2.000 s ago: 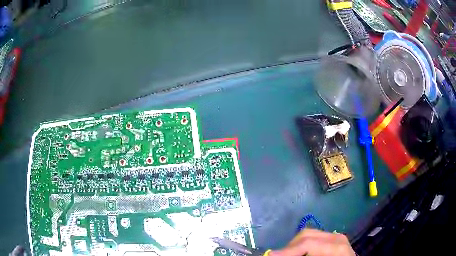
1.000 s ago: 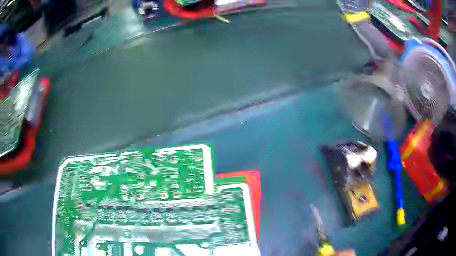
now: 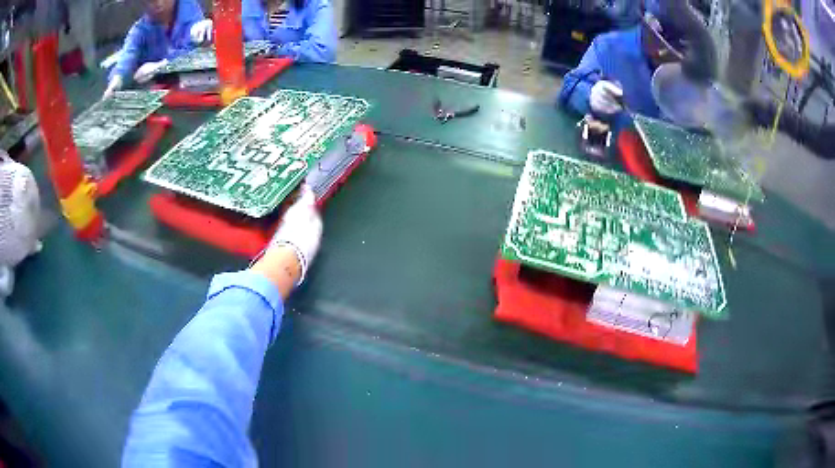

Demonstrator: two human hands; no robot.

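Note:
My left hand (image 3: 299, 234), in a white glove, reaches to the near right side of a green circuit board (image 3: 261, 151). Its fingertips are at the silvery finned heat sink (image 3: 334, 166) under the board; whether they grip is unclear. This board stands raised over a red carrier (image 3: 215, 227). A second green board (image 3: 609, 228) stands at the right, tilted over another red carrier (image 3: 549, 306) with a silvery heat sink (image 3: 639, 315). My right hand is not in view.
More boards on red carriers stand at the far left (image 3: 119, 117), back left (image 3: 211, 57) and right (image 3: 696, 160). Red posts (image 3: 57, 128) rise at the left, beside a white meshed round thing (image 3: 16, 210). Pliers-like tool (image 3: 455, 111) lies behind. People in blue sit across the bench.
The view has swung up and away from the work board, soldering iron and iron stand. My gloved left hand now reaches forward; my right hand has left the picture.

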